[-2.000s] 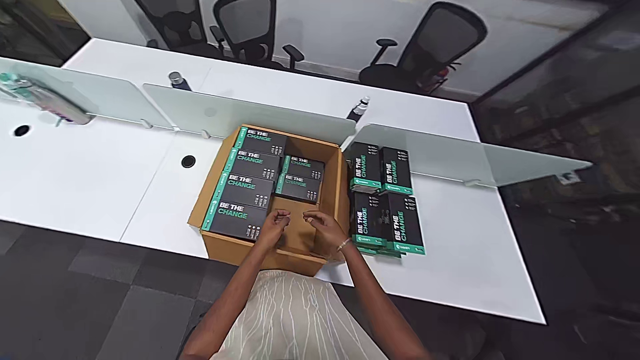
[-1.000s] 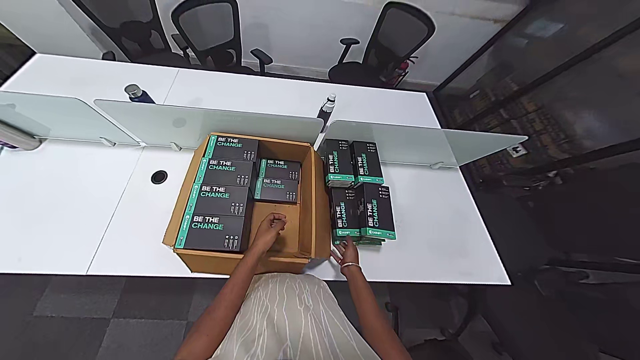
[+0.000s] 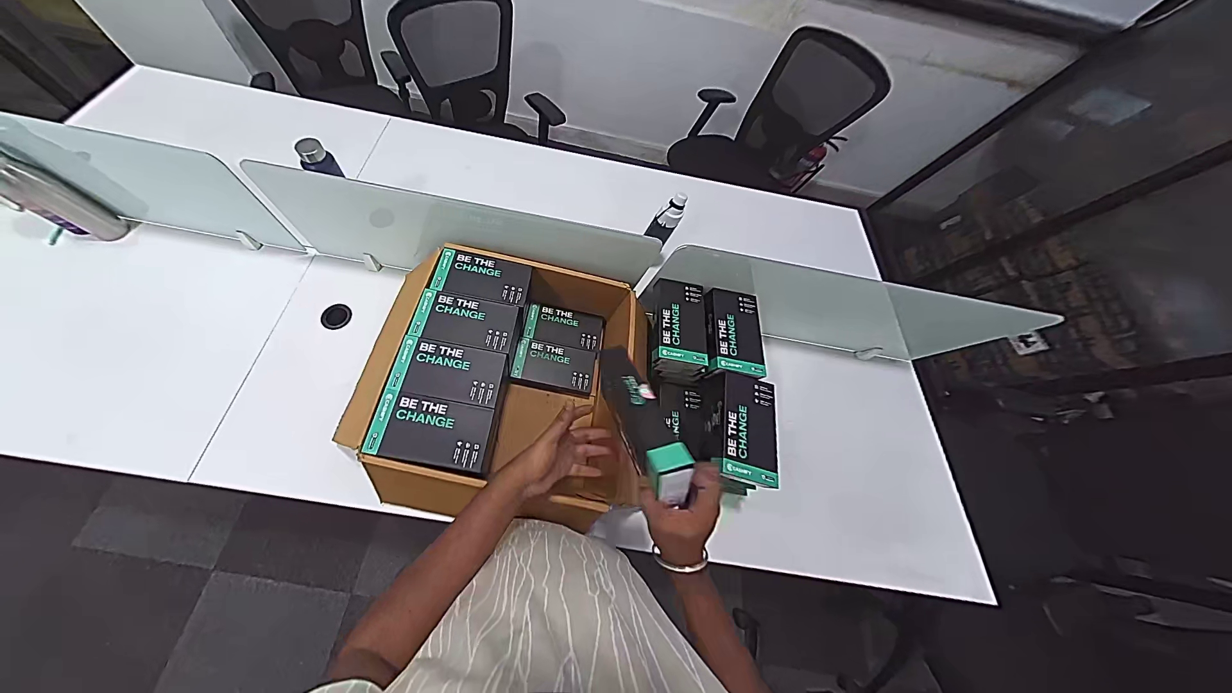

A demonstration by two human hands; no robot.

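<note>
My right hand (image 3: 685, 510) grips the near end of a black and green box (image 3: 640, 414), tilted over the right wall of an open cardboard carton (image 3: 423, 489). Its fingers are apart and nothing is in my left hand (image 3: 558, 457), which hovers over the carton's near right part. Inside the carton, several black boxes (image 3: 438, 423) form a column on the left, and smaller-looking ones (image 3: 553, 366) lie at the back right. Beside the carton, on the right, stand stacks of similar black and green boxes (image 3: 746, 423).
The carton rests on a white desk (image 3: 866, 500) with glass partitions (image 3: 462, 217) behind it. Two bottles (image 3: 666, 219) (image 3: 316, 157) stand beyond the partitions. Mesh chairs (image 3: 808, 96) are at the far side. A cable hole (image 3: 336, 316) lies left of the carton.
My right hand has taken hold of a box at the stacks and lifted it toward the carton. My left hand, lower in the carton before, has opened out over it.
</note>
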